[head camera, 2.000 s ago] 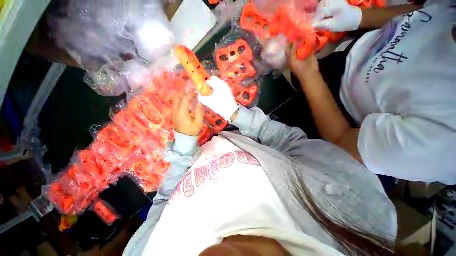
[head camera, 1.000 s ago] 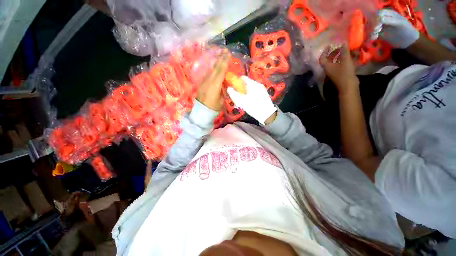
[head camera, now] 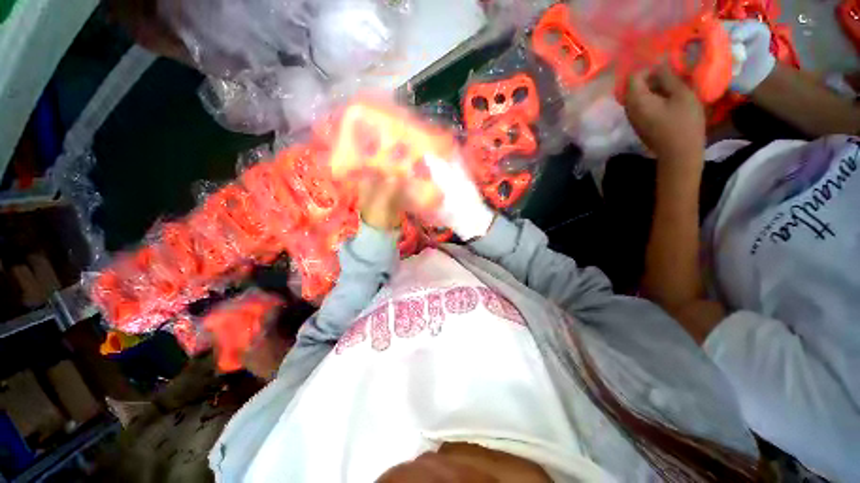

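A bright orange plastic part with dark openings is held up in front of my chest, blurred by motion. My left hand, bare, is at its lower edge and partly hidden by it. My right hand, in a white glove and blurred, grips its right end. Behind and to the left, a long overlapping row of bagged parts runs along the dark green table. Several more orange parts in clear film lie just right of my right hand.
Clear plastic bags are heaped at the far side beside a white sheet. A neighbour at right holds an orange part. Another orange part is blurred at lower left. A yellow object lies near the row's end.
The held part has turned from edge-on to broad side up and rose. My left hand moved back from the row to the part. An orange blur has appeared at lower left.
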